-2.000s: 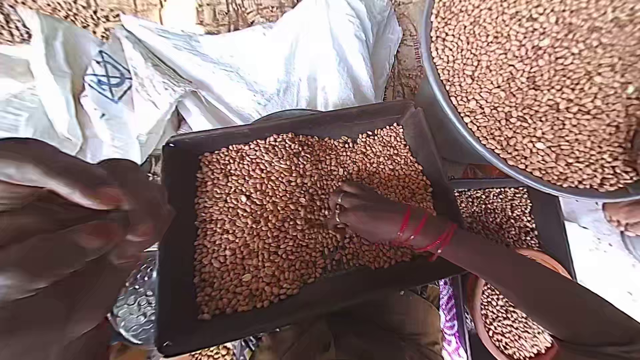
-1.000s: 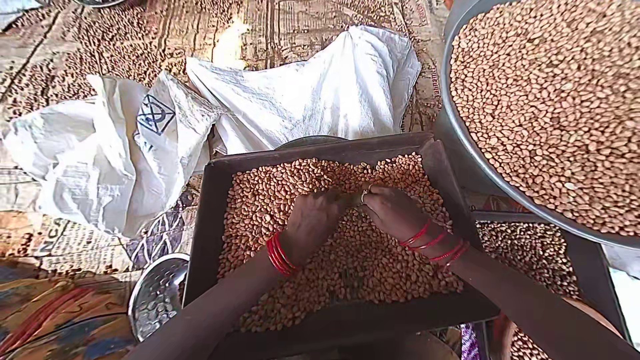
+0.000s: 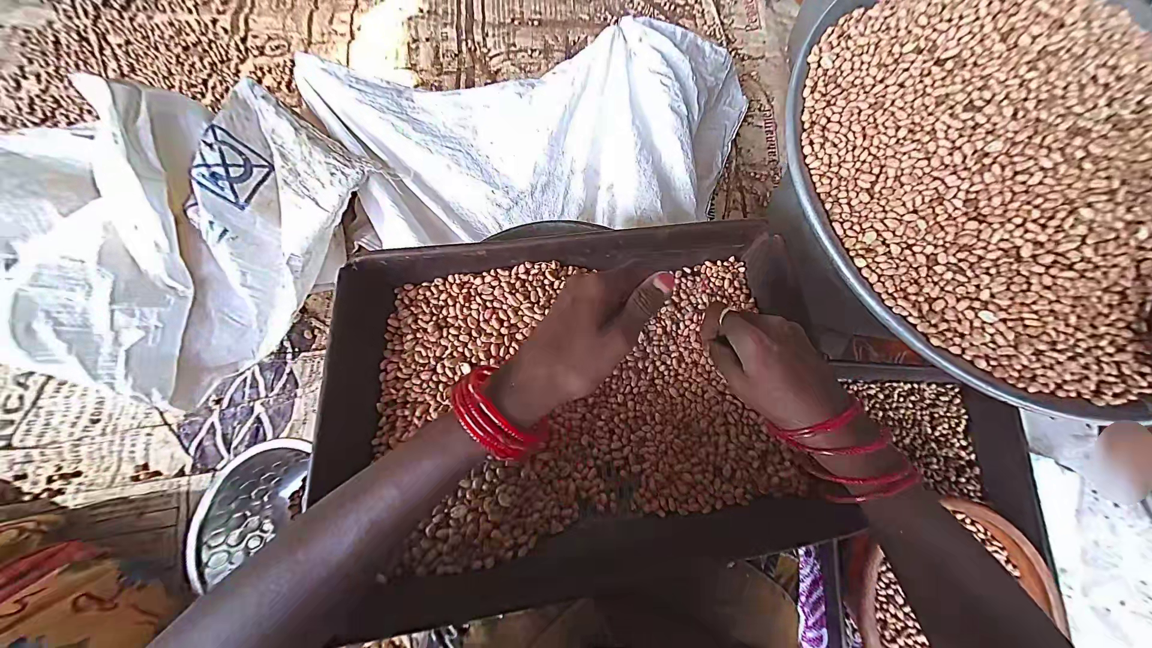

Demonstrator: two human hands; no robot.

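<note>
A dark rectangular tray (image 3: 360, 360) holds a spread layer of reddish-brown peanuts (image 3: 468, 315). Over its upper middle is my left hand (image 3: 589, 337), back up, with the thumb out to the right and the other fingertips hidden. Close to its right, my right hand (image 3: 774, 360) touches the peanuts, its fingers curled and a ring on one. Whether either hand pinches a nut cannot be seen. Red bangles circle both wrists.
A large metal basin (image 3: 823, 211) full of peanuts stands at upper right. Below it are a second dark tray (image 3: 999, 450) and a brown bowl (image 3: 1048, 576), both with nuts. White sacks (image 3: 540, 135) lie beyond the tray; a steel bowl (image 3: 238, 517) is at lower left.
My left hand was raised off to the left of the tray, then came over the peanuts beside my right hand. Since the last earlier frame the two hands have moved slightly apart.
</note>
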